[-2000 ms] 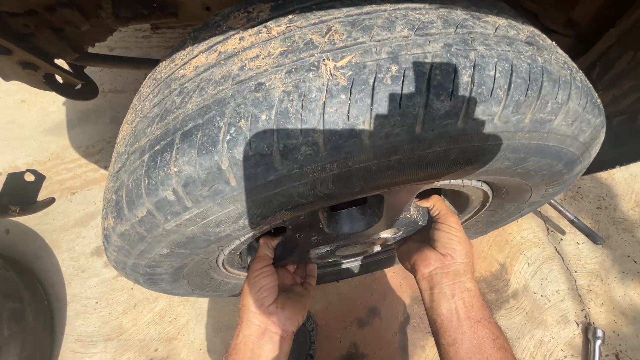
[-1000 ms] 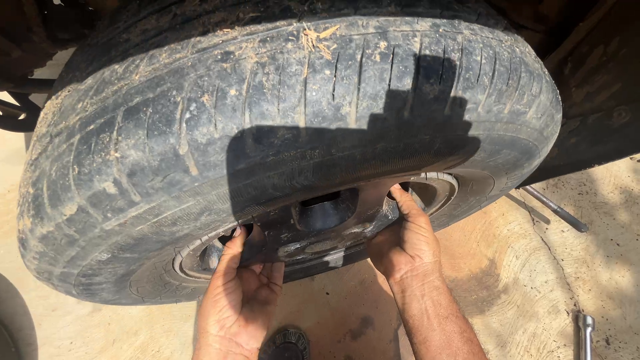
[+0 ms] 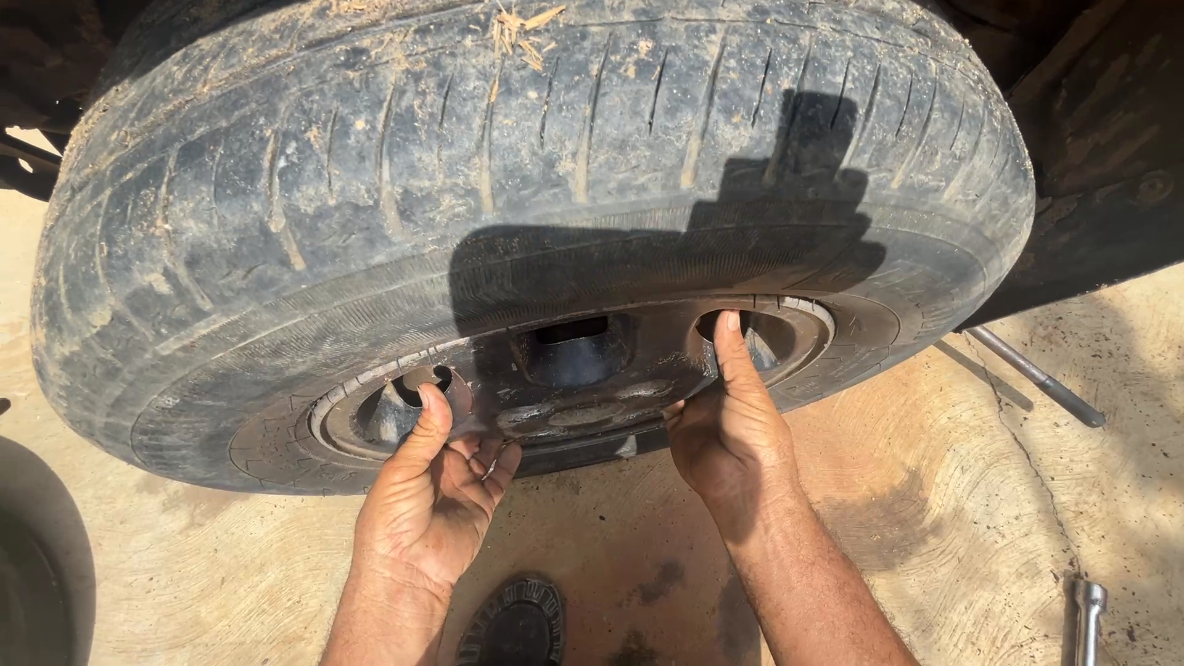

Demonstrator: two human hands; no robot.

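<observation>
A worn, dusty car tyre (image 3: 370, 185) on a dark steel wheel rim (image 3: 592, 351) fills most of the view, upright beneath the vehicle body. My left hand (image 3: 435, 490) is at the rim's lower left, palm up, its thumb beside a round hole and its fingertips near the rim's centre. On the right, my right hand (image 3: 740, 425) has its thumb at the edge of another rim hole, with the other fingers curled under and partly hidden. Bits of straw (image 3: 523, 32) stick to the tread. A shadow falls across the tyre and rim.
A metal bar (image 3: 1036, 375) lies on the concrete floor (image 3: 962, 462) right of the tyre. The socket end of a wrench (image 3: 1087, 601) is at the lower right. The toe of a shoe (image 3: 518, 624) shows below. Dark vehicle bodywork (image 3: 1101, 203) borders the right side.
The left hand's thumb has come away from the rim hole where it rested, and its palm is turned further up. The right hand stays at the rim. The view has shifted.
</observation>
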